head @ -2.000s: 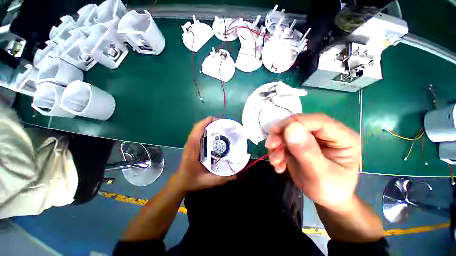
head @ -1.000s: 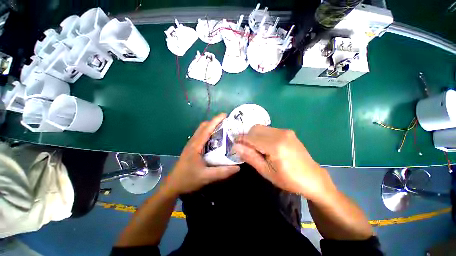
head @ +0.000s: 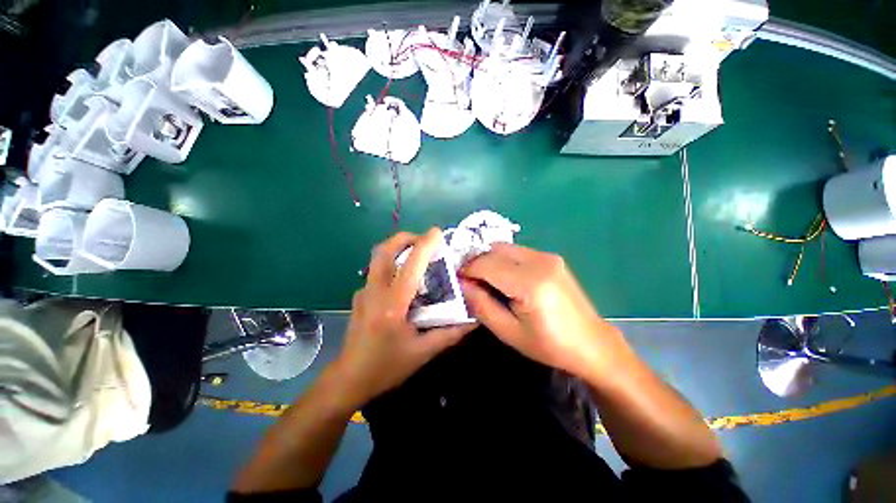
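My left hand holds a white plastic housing above the bench's near edge. The dark rectangular window on its flat side faces up. My right hand is at the housing's right side, with its fingertips at the mouth. A white inner cover shows just beyond my fingers, beside the housing. Whether my right fingers pinch the cover or a wire is hidden.
White housings stand grouped at the left on the green bench. Several inner covers with red wires lie beyond my hands. A grey-white box fixture is back right. Wired housings lie far right. A seated person's sleeve is lower left.
My right hand has moved left and down from holding the cover by its red wire to the housing's mouth. My left hand has turned the housing so its window faces up. The cover now sits against the housing.
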